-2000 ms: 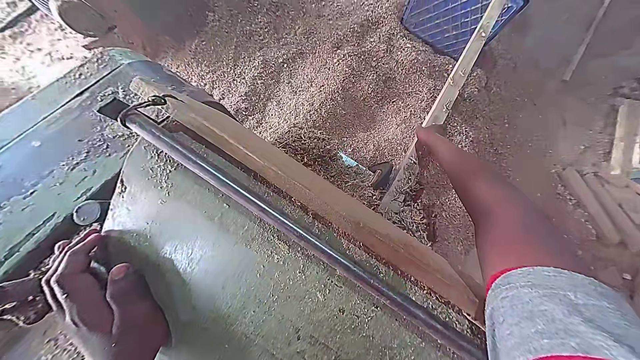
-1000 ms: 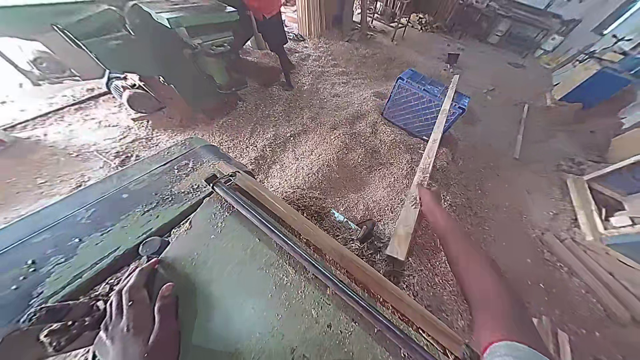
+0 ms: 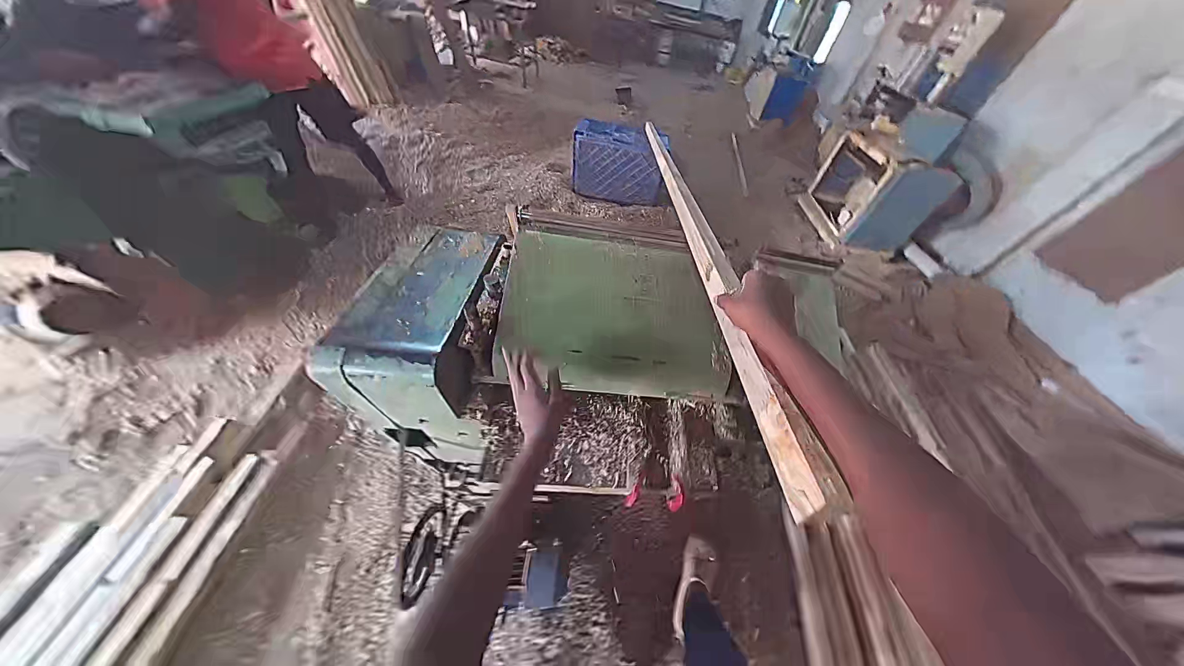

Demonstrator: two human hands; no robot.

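Observation:
A long squared wooden board (image 3: 703,250) slants past the right part of a green woodworking machine, probably a planer, with its near end over a stack of boards. My right hand (image 3: 758,301) is closed around its middle. My left hand (image 3: 535,393), fingers spread and holding nothing, is at the near edge of the machine's green metal cover (image 3: 610,314); whether it touches the cover is not clear. Wood shavings (image 3: 573,439) lie below that edge.
Lumber lies in stacks at the lower left (image 3: 139,555) and lower right (image 3: 832,592). A blue plastic crate (image 3: 615,162) stands behind the machine. At the upper left, a person in red (image 3: 250,46) is beside another machine. A handwheel (image 3: 421,546) is low on the near side.
The view has swung widely, now showing the machine from its near side. My right hand has brought the board from beyond the machine to its right side. My left hand has shifted to the cover's near edge.

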